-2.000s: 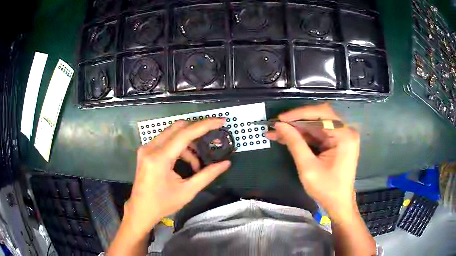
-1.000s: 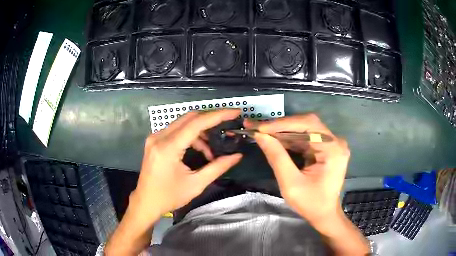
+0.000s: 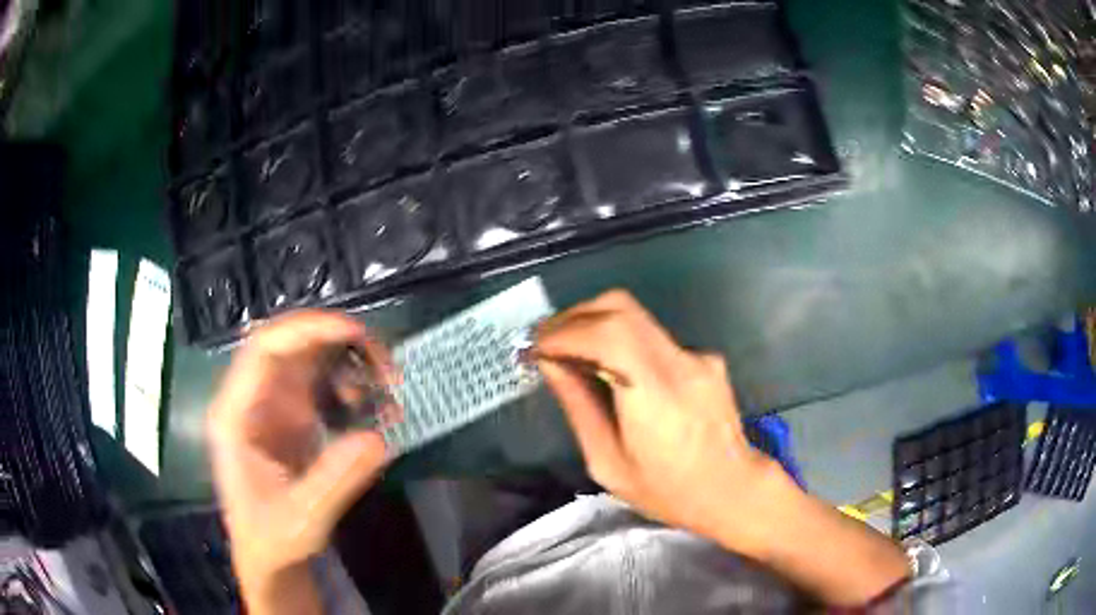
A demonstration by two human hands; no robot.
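Note:
My left hand [image 3: 289,433] is blurred and holds the black round housing [image 3: 346,387] between fingers and thumb, left of the adhesive ring sheet. The white ring sheet [image 3: 469,348] lies tilted on the green mat, its dark rings smeared by motion. My right hand [image 3: 649,396] is at the sheet's right edge, fingers pinched together; a small part of the tweezers [image 3: 601,374] shows between them, and their tip is too blurred to make out. The black blister tray [image 3: 505,246] lies beyond the sheet, with round housings in several pockets and one front-row pocket without one.
Two narrow white strips [image 3: 147,360] lie at the left of the mat. Stacked black trays [image 3: 48,324] stand at the far left. A clear tray of glittering parts [image 3: 998,108] is at the upper right. Black trays [image 3: 958,471] and a blue object [image 3: 1043,366] are below the bench.
The view has turned and shifted. My right hand with the tweezers has moved off the housing to the sheet's right side. My left hand still holds the housing, now left of the sheet.

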